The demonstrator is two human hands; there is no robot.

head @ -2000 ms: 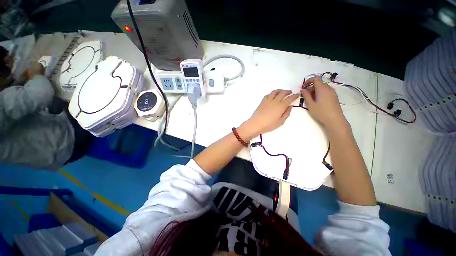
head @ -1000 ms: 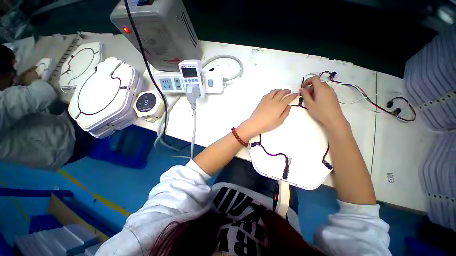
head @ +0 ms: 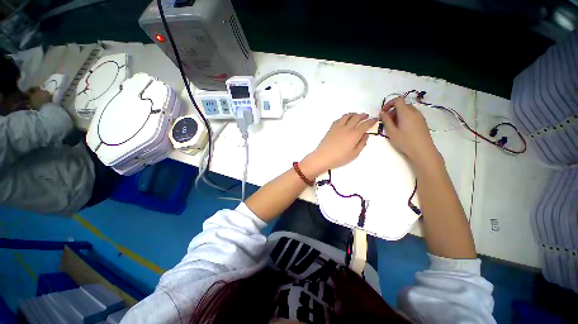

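Observation:
The white octagonal panel (head: pixel 374 180) lies on the bench in front of me, its dark wire harness (head: pixel 345 193) curving over its face. My left hand (head: pixel 345 138) rests on its upper left part, fingertips near the black panel connector (head: pixel 381 128) at the top edge. My right hand (head: pixel 404 126) pinches a small lead end just above that connector; the fingers hide most of it. The red and black test lead (head: pixel 457 116) runs right from there. The display controller (head: pixel 357 252) shows edge-on below the panel, with a red light.
Stacked panels (head: pixel 130 126) stand at left beside a second display unit (head: pixel 188 132). A power strip (head: pixel 212 105) with a power meter (head: pixel 241 95) sits below a grey metal box (head: pixel 203 44). Tall panel stacks (head: pixel 554 120) stand at right. Another person's arm (head: pixel 38 130) is at far left.
My hands and the panel stay almost in place. The other person's head and hand at the far left have moved slightly.

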